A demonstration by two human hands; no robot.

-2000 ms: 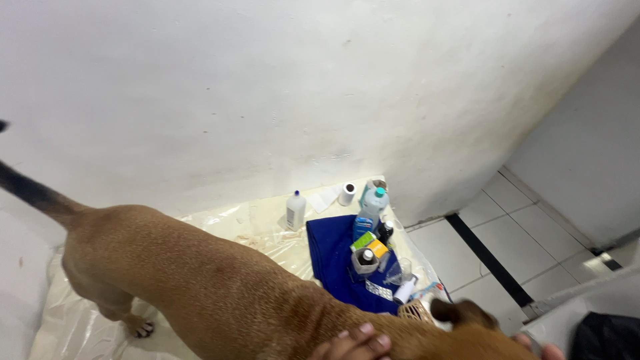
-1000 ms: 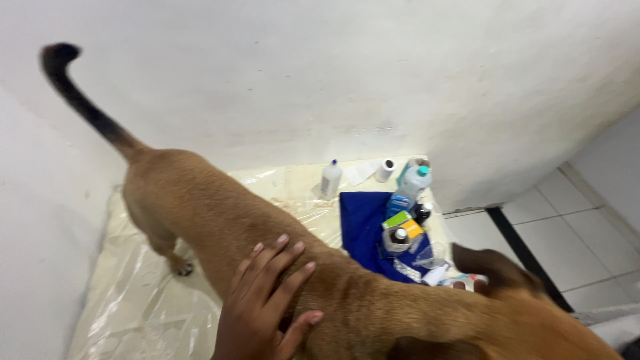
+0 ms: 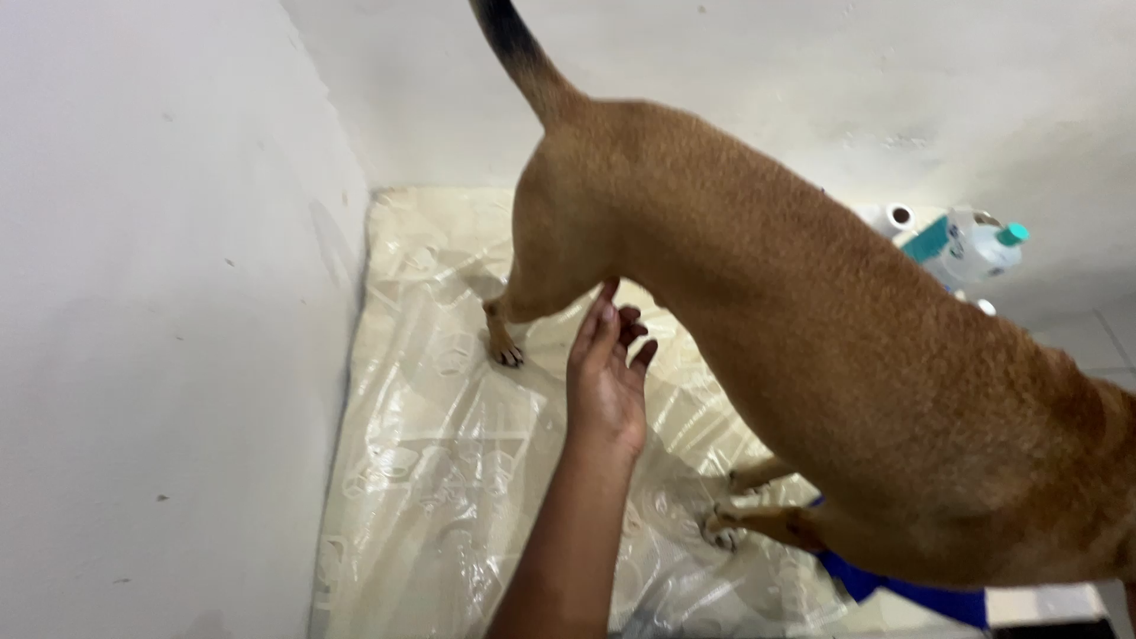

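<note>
A short-haired brown dog [image 3: 754, 257] stands across the view, its dark-tipped tail raised and its head outside the right edge. My left hand [image 3: 612, 373] reaches up from the bottom, palm turned to the right and fingers loosely bent and apart. It holds nothing. Its fingertips are at the dog's lower flank, just in front of the hind leg; whether they touch the fur is unclear. A hind paw [image 3: 506, 351] rests on the sheet to the left of my hand, and a front paw [image 3: 719, 530] lies to the lower right. My right hand is out of view.
A shiny cream plastic sheet [image 3: 426, 399] covers the floor against white walls [image 3: 177, 266]. Behind the dog stand a clear bottle with a teal cap [image 3: 981, 248] and a white roll [image 3: 899, 218]. Part of a blue cloth [image 3: 941, 599] shows below the dog.
My left hand has moved from the dog's back to beneath its rear flank. The view has shifted toward the hindquarters. Most of the supplies seen earlier are now hidden behind the dog.
</note>
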